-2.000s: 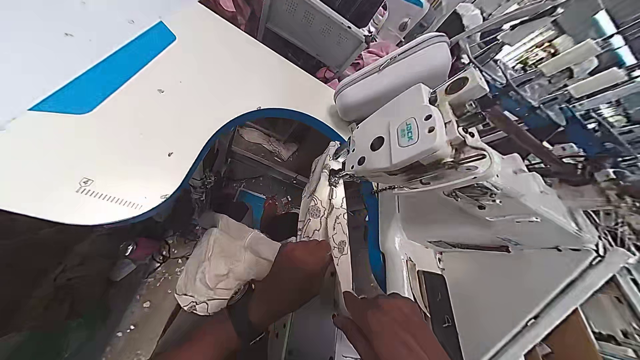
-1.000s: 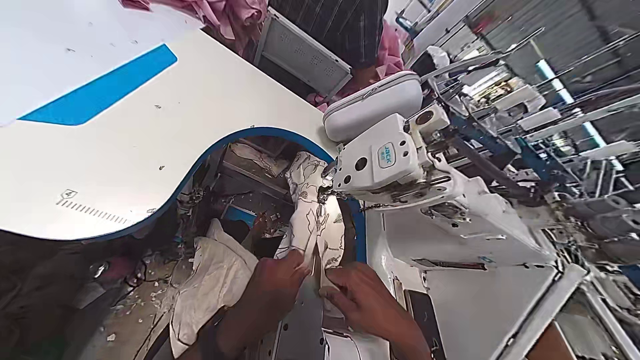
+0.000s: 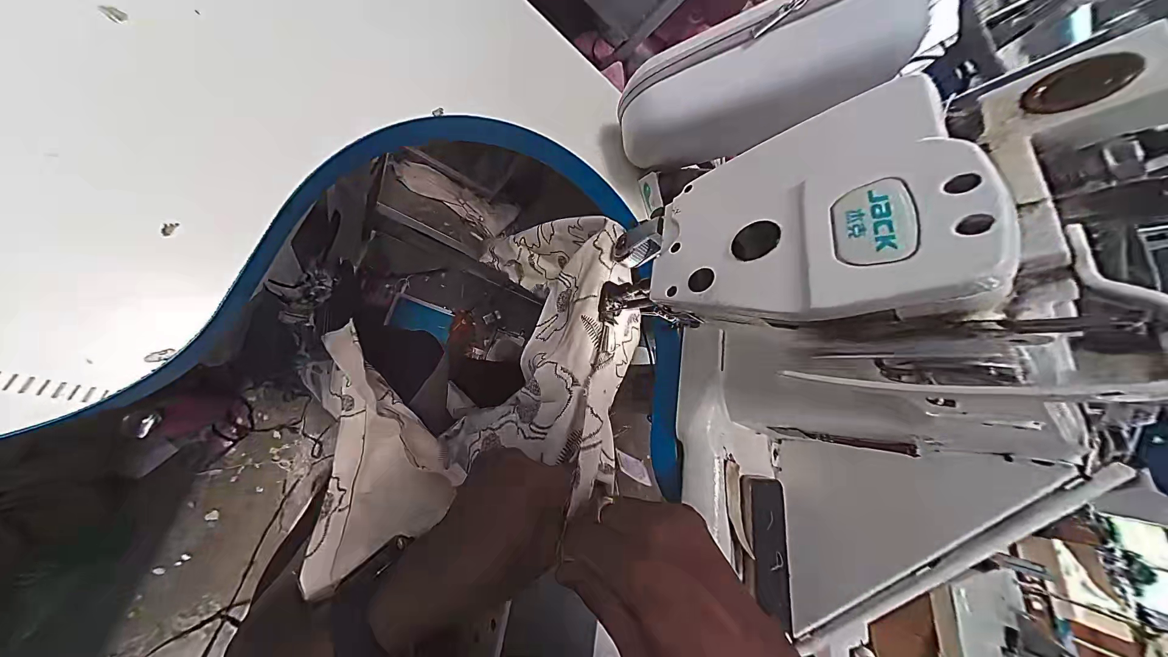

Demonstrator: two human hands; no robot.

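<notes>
A white printed fabric piece [image 3: 566, 365] runs under the presser foot [image 3: 625, 299] of a Jack sewing machine [image 3: 821, 219]. My left hand [image 3: 511, 511] grips the fabric's near end from the left. Close beside it, my right hand [image 3: 639, 557] pinches the same end, its fingertips partly hidden. Another part of the pale fabric [image 3: 374, 484] hangs to the left of my left hand; whether it is one piece with the held part is unclear.
The white tabletop [image 3: 228, 119] has a curved cutout with a blue edge [image 3: 429, 132]. A pale zippered case [image 3: 776, 82] lies behind the machine head. Below the cutout are a metal frame and a floor with scraps [image 3: 210, 516].
The fabric now spreads and folds more around the presser foot, and my hands are closer together than one second ago. The view has moved closer to the machine.
</notes>
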